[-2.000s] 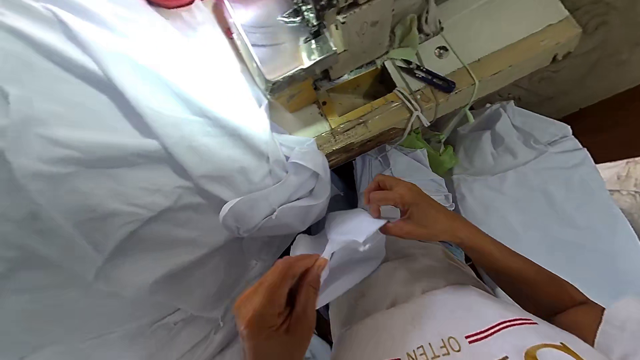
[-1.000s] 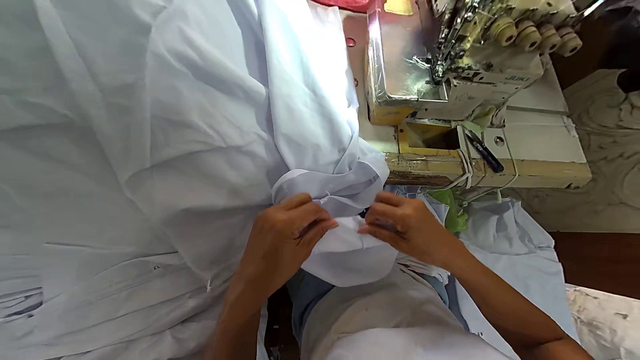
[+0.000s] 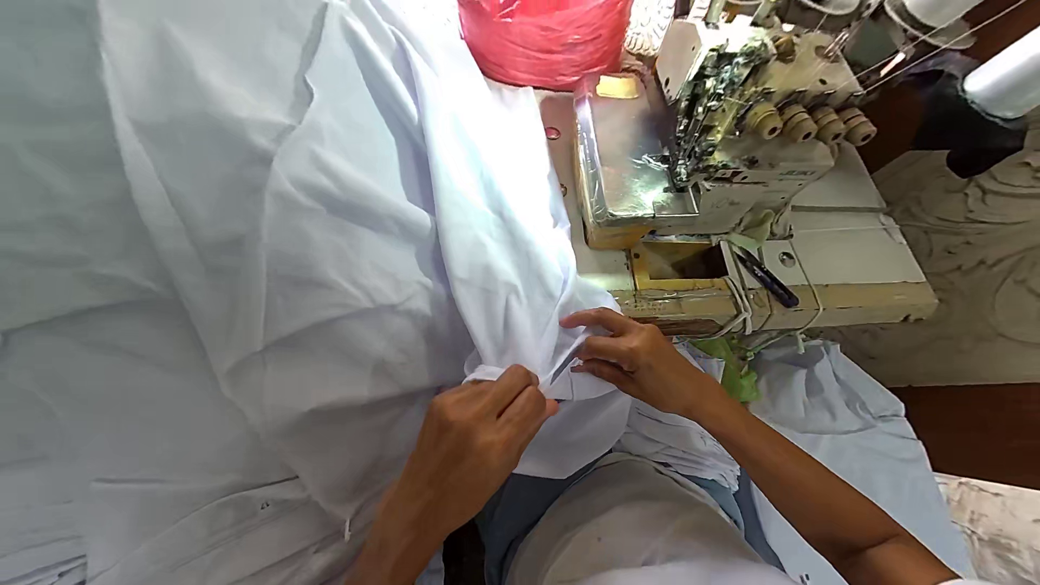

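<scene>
White fabric (image 3: 520, 268) runs down from the table toward my lap and gathers into folds between my hands. My left hand (image 3: 487, 418) pinches a folded edge of it between thumb and fingers. Just right of that, my right hand (image 3: 630, 357) touches the same cloth near a narrow gap in the folds, its index finger extended over the fabric; whether it grips the cloth is unclear. An overlock sewing machine (image 3: 731, 154) with several tension dials stands on the table above and right of my hands.
A large spread of white cloth (image 3: 203, 268) covers the left side. Dark thread snips (image 3: 765, 276) lie near the table's edge (image 3: 861, 302), beside a yellow-rimmed opening. A red plastic bag (image 3: 546, 41) sits at the back. More pale fabric (image 3: 845, 431) hangs at the right, next to a green scrap (image 3: 735, 370).
The cloth between my hands has been turned and gathered from its earlier loop shape. My right fingers have spread from their earlier pinch. The view has shifted, showing more of the machine.
</scene>
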